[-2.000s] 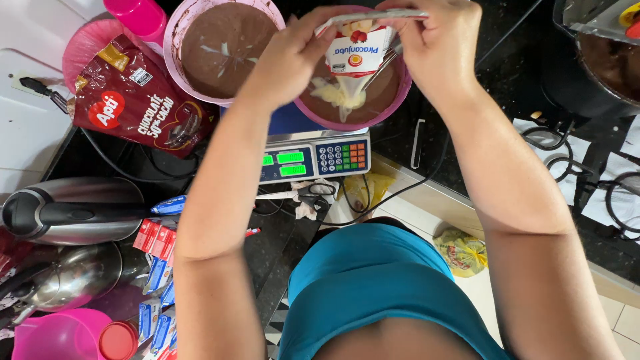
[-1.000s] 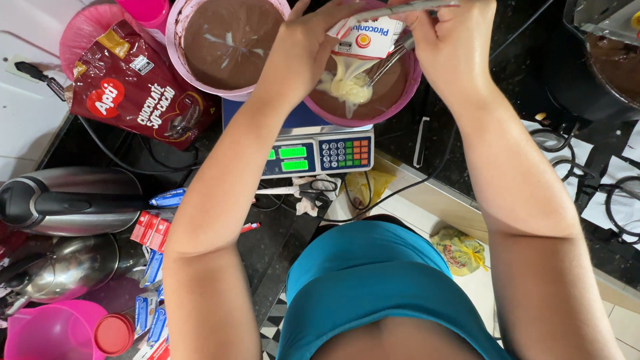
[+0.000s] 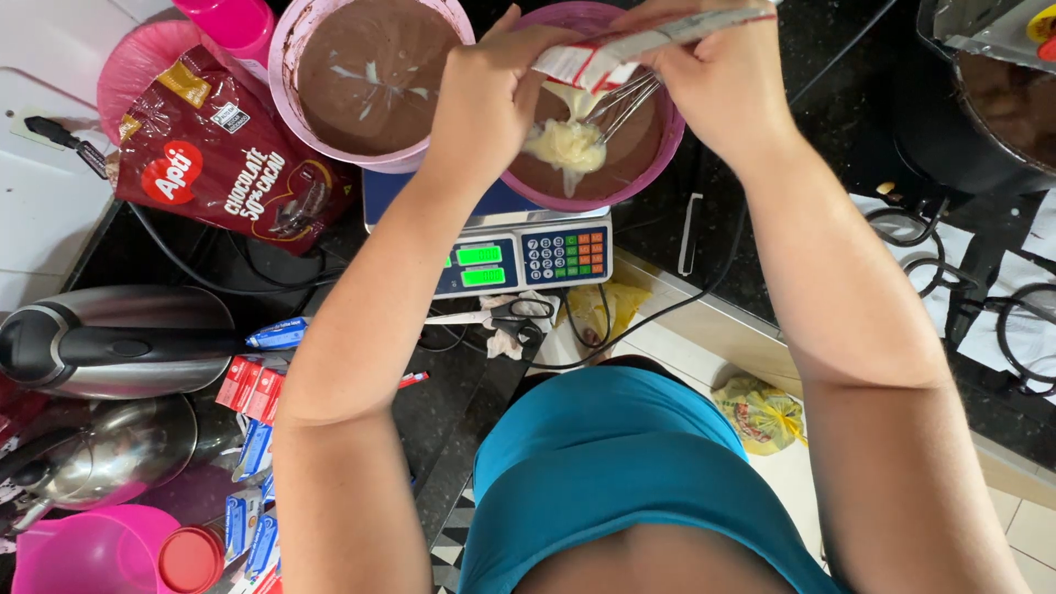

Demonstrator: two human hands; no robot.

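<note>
My left hand [image 3: 495, 103] and my right hand [image 3: 718, 82] both grip a white and red carton [image 3: 590, 64], tipped over a pink bowl [image 3: 652, 165] of brown chocolate mixture. Thick cream-colored stuff [image 3: 569, 147] runs from the carton and lies in a mound on the mixture. A wire whisk [image 3: 627, 103] rests in that bowl below my right hand; its handle is hidden. The bowl stands on or just behind a digital scale [image 3: 536, 257] with lit green displays. To the left, a second, paler pink bowl [image 3: 285, 82] holds a similar brown mixture with pale streaks.
At left are a chocolate powder bag [image 3: 239, 157], an electric kettle [image 3: 140, 342], a metal pot [image 3: 124, 450], several small cartons [image 3: 256, 450] and a pink container [image 3: 91, 544]. Scissors [image 3: 495, 316] and cables lie before the scale. A black pot [image 3: 940, 124] stands at right by stove grates [image 3: 916, 239].
The carton has gone from showing its printed face to being seen nearly edge-on, tilted further. The cream-colored mound in the bowl has grown.
</note>
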